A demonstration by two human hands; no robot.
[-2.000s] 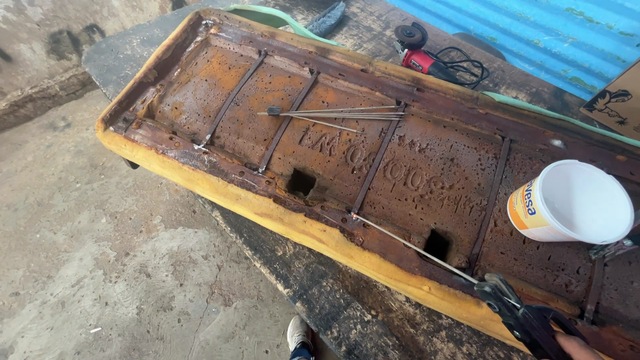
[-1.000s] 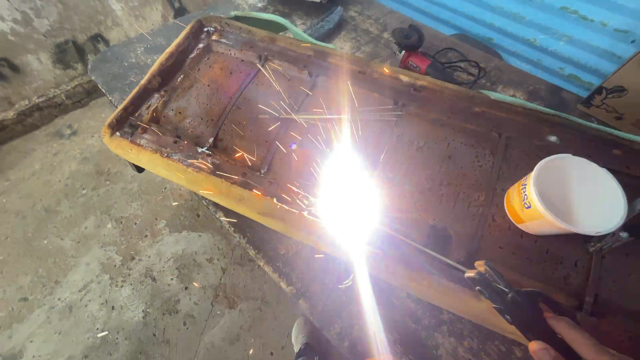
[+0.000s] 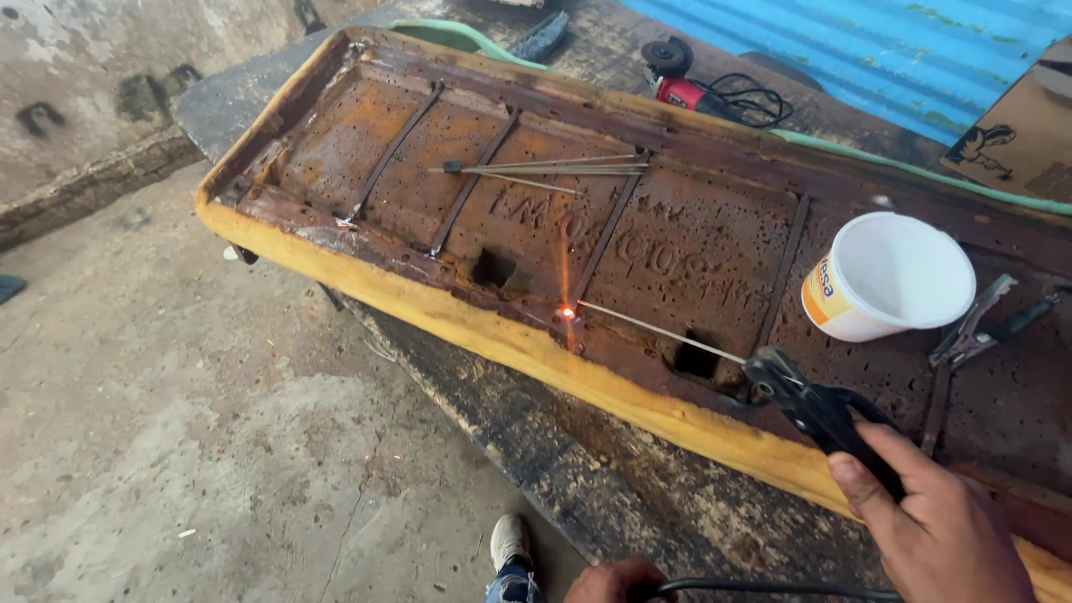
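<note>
My right hand point(image 3: 930, 502) is closed around a black welding electrode holder point(image 3: 808, 402). Its jaws clamp a thin welding rod point(image 3: 662, 331), whose tip is just right of a glowing orange weld spot point(image 3: 568, 312). That spot lies at the near end of a metal crossbar point(image 3: 614, 230) on a rusty, foam-edged panel, a seat or backrest by its look point(image 3: 494, 331). At the bottom edge my left hand point(image 3: 615, 582), partly cut off, grips the black cable point(image 3: 754, 586). Several loose welding rods point(image 3: 561, 169) lie across the crossbars.
A white plastic bucket point(image 3: 904, 268) stands on the panel beside a metal ground clamp point(image 3: 976, 327). Behind are a red angle grinder point(image 3: 682, 90) with its cord, a green hose point(image 3: 904, 172) and a cardboard box point(image 3: 1017, 126). Two square holes open in the panel. The worn table edge point(image 3: 502, 461) runs diagonally below.
The bright arc and flying sparks of a second ago have given way to a small glowing spot, with the rod tip beside it. My left hand and the cable have come into view at the bottom.
</note>
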